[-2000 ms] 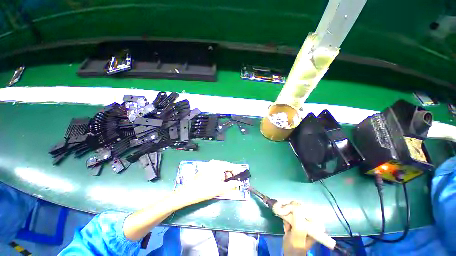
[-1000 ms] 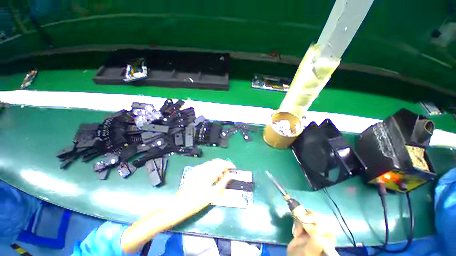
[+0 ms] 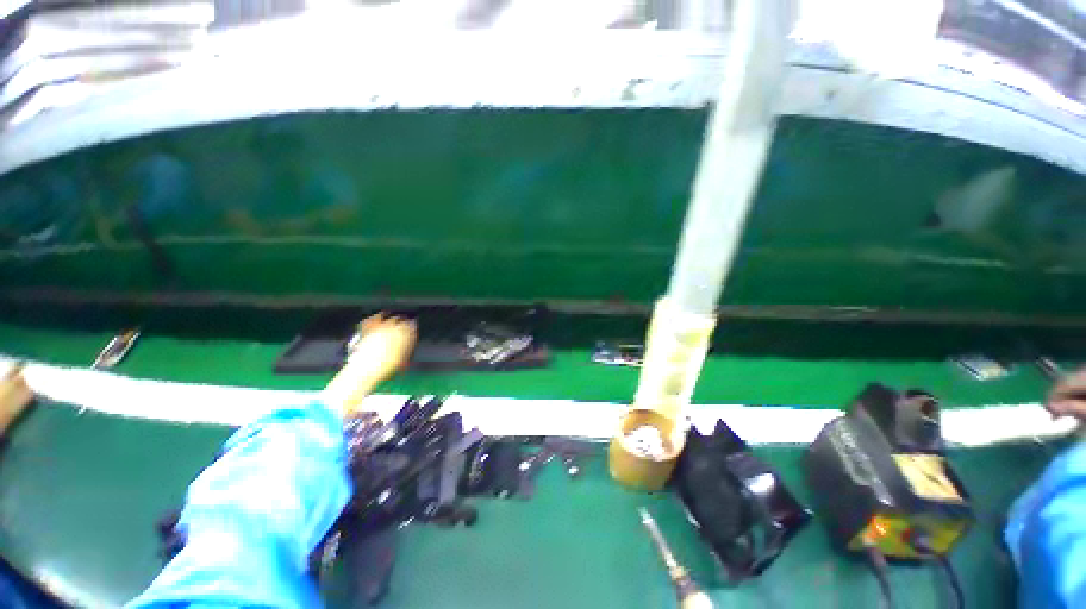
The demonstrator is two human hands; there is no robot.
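Note:
My left hand (image 3: 384,346) reaches over the left part of the long black tray (image 3: 438,352) on the belt. A small pale thing shows at its fingertips; whether the hand grips it is unclear. An open phone unit (image 3: 497,344) lies in the right part of the tray. The soldering iron (image 3: 667,554) points up at the bottom edge, its handle cut off. My right hand is not clearly visible; the pale bit at the edge may be handle or fingertip. The pile of black plastic parts (image 3: 419,463) lies left of centre, partly behind my blue sleeve.
A tan cup (image 3: 644,451) with whitish bits stands at the foot of the pale post (image 3: 721,208). Right of it are a black open bin (image 3: 735,506) and the soldering station (image 3: 887,476). Other people's hands show at the left (image 3: 12,396) and right (image 3: 1068,394) edges.
The view has tilted up. My left hand has moved from the bench phone to the tray. That phone no longer shows on the bench; one now shows in the tray's right part.

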